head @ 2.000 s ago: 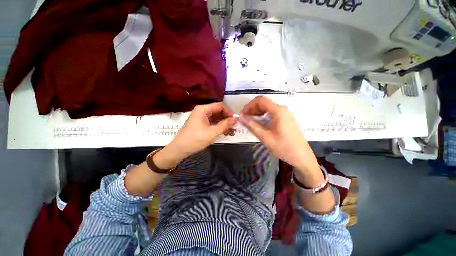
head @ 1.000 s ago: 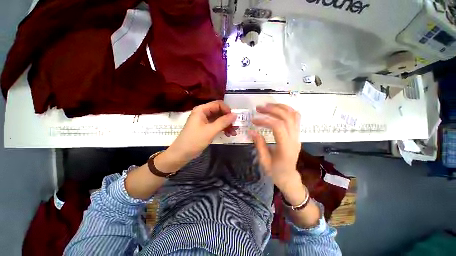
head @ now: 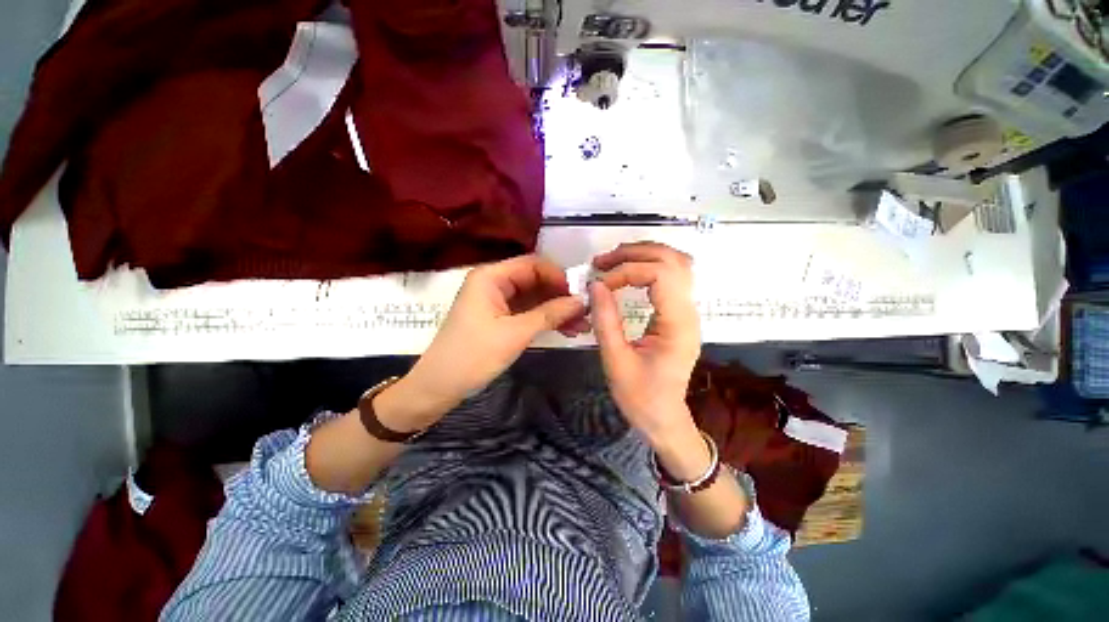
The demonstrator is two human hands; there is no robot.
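A tiny white care label (head: 580, 280) is held between my two hands above the table's front edge. My left hand (head: 511, 310) pinches its left side between thumb and fingers. My right hand (head: 645, 322) has thumb and forefinger at its right side. The fingertips hide part of the label. The dark red garment (head: 243, 170) lies flat on the left of the table, its right edge beside the lit presser foot and needle (head: 544, 103), with a wide white piece (head: 307, 91) and a thin white strip (head: 356, 140) on it. Neither hand touches the garment.
The white-grey sewing machine (head: 803, 109) stands at the right. Small metal bits (head: 752, 190) lie on its bed. A white label stack (head: 902, 215) lies on the right of the table (head: 219, 328). More red garments hang below the table, at left (head: 134, 535) and right (head: 766, 450).
A second ago my right hand was spread and blurred, apart from the label; now its fingertips are at it. My left hand has kept its pinch. The garment lies as before.
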